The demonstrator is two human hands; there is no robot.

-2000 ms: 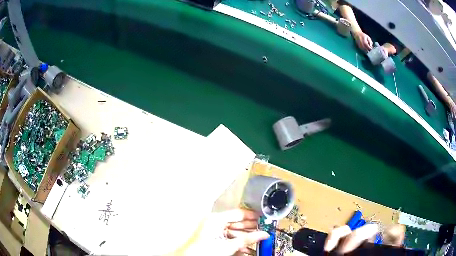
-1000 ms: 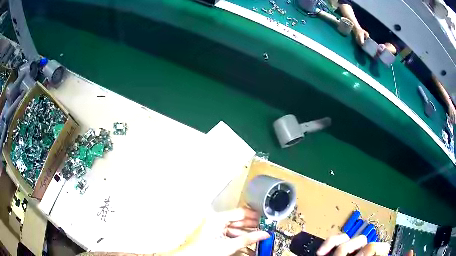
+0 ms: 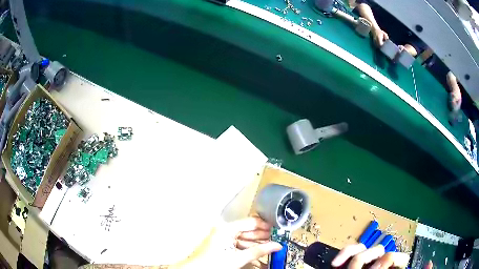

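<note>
A grey housing (image 3: 270, 204) with a round head and dark round centre lies on the tan board. My left hand (image 3: 244, 242) holds it just below the head. A small green circuit board (image 3: 279, 235) and a blue battery cell (image 3: 279, 256) show in its open handle by my left fingertips; the handle's lower end is cut off. My right hand (image 3: 370, 257) is closed around a black-gripped screwdriver (image 3: 321, 254), at the bottom edge. Its thin shaft points left to the circuit board; whether the tip touches cannot be told.
Blue cells (image 3: 369, 233) and silvery screws lie on the tan board (image 3: 336, 197). A cardboard box (image 3: 55, 171) of green boards and a loose pile (image 3: 93, 157) are at left. A grey unit (image 3: 303, 136) lies on the green belt (image 3: 173, 100). Another person's hands (image 3: 379, 37) are opposite.
The screwdriver has moved slightly left and down since the earliest frame, uncovering more of the blue cells. My left hand has barely moved. Across the belt, a person's hand at far right has shifted.
</note>
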